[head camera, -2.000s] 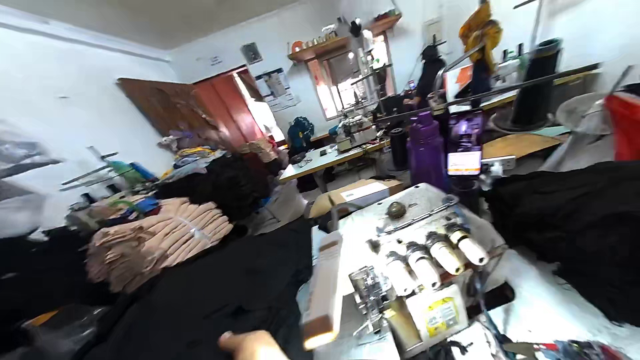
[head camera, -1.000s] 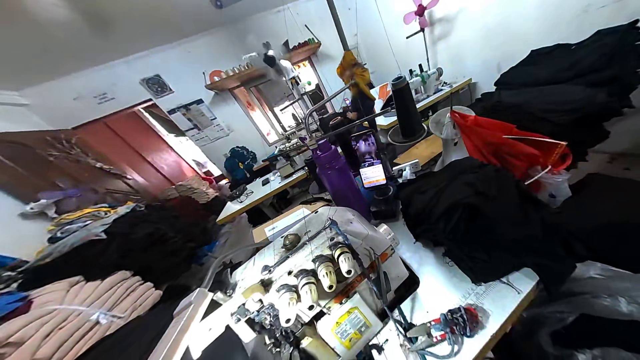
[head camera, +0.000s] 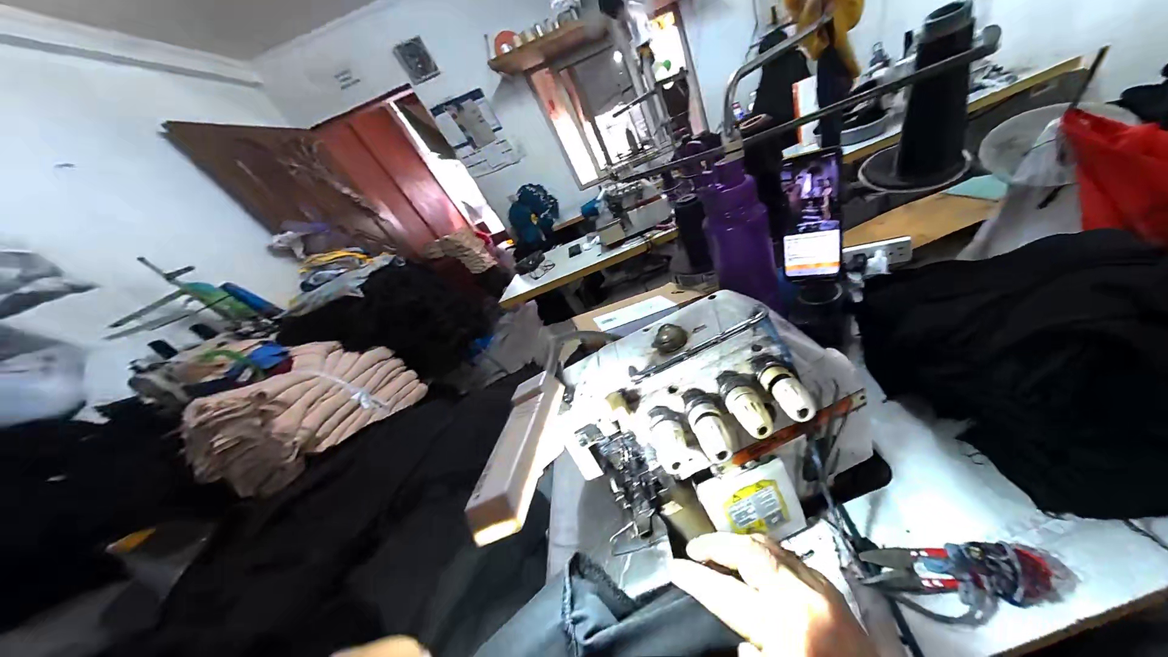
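Observation:
An overlock sewing machine (head camera: 712, 392) with a row of white tension dials stands in the middle, its lamp lit at the left. Just below its presser foot area, my right hand (head camera: 776, 593) pinches dark fabric (head camera: 602, 611) that has a stitched seam. Only a small part of my left hand (head camera: 383, 648) shows at the bottom edge, left of that fabric; its grip is hidden. Thread snips with red handles (head camera: 967, 570) lie on the white table to the right of my right hand.
Black cloth (head camera: 1031, 365) is heaped on the right of the table. More black fabric (head camera: 392, 511) spreads at the left, beside a tied bundle of beige pieces (head camera: 310, 401). Behind the machine stand a purple bottle (head camera: 739, 228), a phone (head camera: 812, 214) and a metal thread stand (head camera: 858, 91).
My right hand has come into view with the dark fabric below the machine, and a bit of my left hand shows again at the bottom. The view has swung right, then back left.

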